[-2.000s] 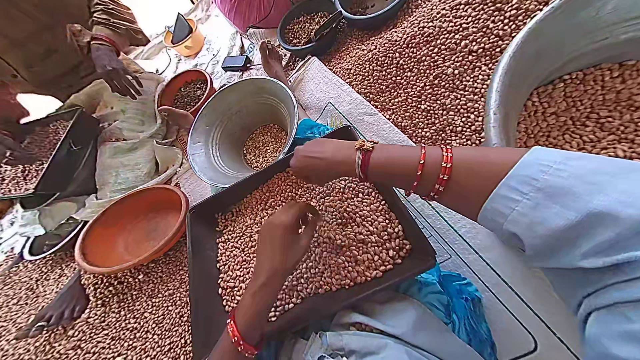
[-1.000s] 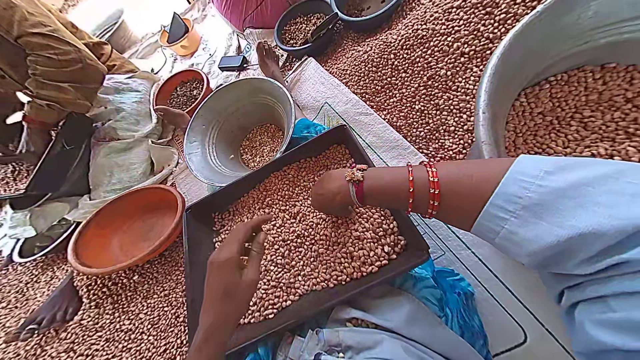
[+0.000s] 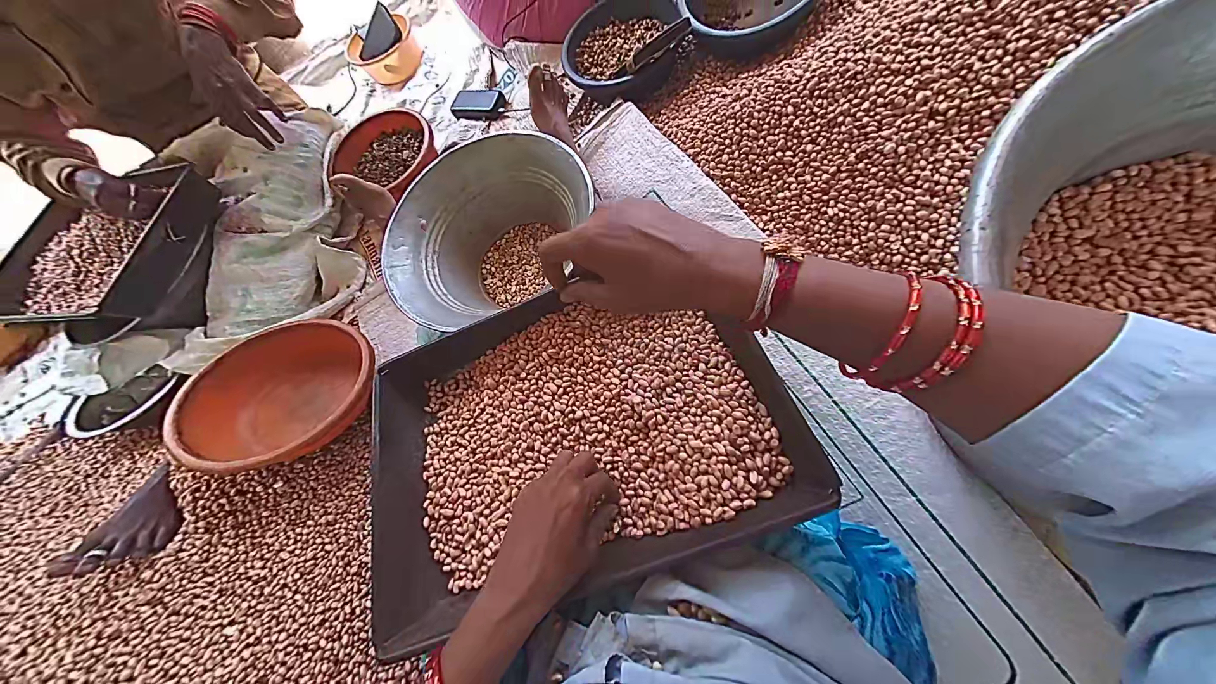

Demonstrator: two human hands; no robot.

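A dark rectangular tray [image 3: 404,494] filled with shelled peanuts [image 3: 608,408] rests over my lap. My left hand [image 3: 560,522] is at the peanuts near the tray's front edge, fingers curled; whether it holds any is hidden. My right hand [image 3: 646,256], with bracelets at the wrist, is above the tray's far edge beside the metal bucket [image 3: 446,209]. Its fingers are bent together; whether anything is between them cannot be told. The bucket leans with its mouth toward me and has some peanuts at its bottom.
An orange clay bowl [image 3: 271,394] stands left of the tray on spread peanuts. A large metal basin [image 3: 988,209] with peanuts is at the right. At the far left, another person's hands [image 3: 228,85] are over a black tray [image 3: 180,256]. A red bowl [image 3: 418,142] stands behind the bucket.
My right hand has moved from within the peanuts to the tray's far edge by the bucket. My left hand's fingers, spread a second ago, are now curled. The other person's hand has come back into view.
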